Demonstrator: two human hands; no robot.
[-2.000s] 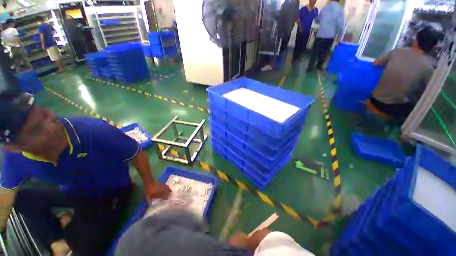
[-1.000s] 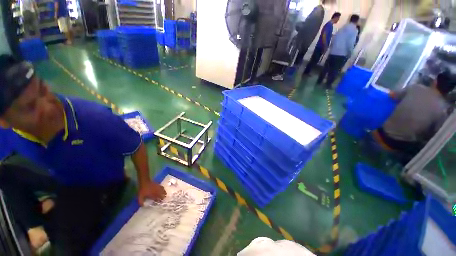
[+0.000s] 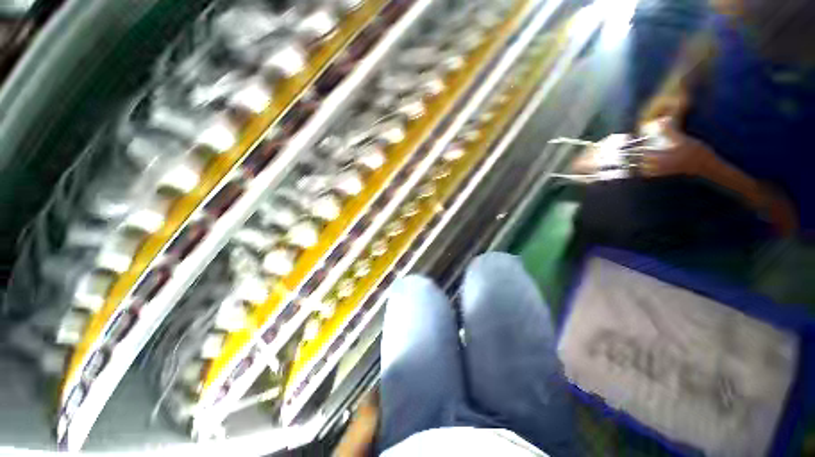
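Note:
Rows of white power adapters (image 3: 216, 137) stand along yellow socket boards (image 3: 308, 259) on slanting shelves, blurred by motion. Thin white cords hang in a tangle behind them. Dark and reddish connectors (image 3: 234, 189) line the front edges above white shelf edge rails (image 3: 192, 284). A bit of skin at the bottom edge, left of my knees, seems to be my left hand or forearm (image 3: 359, 430); it is cut off and blurred, so its grip cannot be told. My right hand is not in view.
My blue-grey knees (image 3: 465, 348) are at bottom centre. On the right, a coworker in blue has hands (image 3: 675, 153) around white corded adapters (image 3: 617, 153). Below them is a blue tray (image 3: 791, 393) with a pale liner and blurred contents. Bright light shines at the top.
The view has swung from the floor, stacked trays and metal frame to the lit shelves. The coworker now shows on the right, hands raised from the tray and holding adapters.

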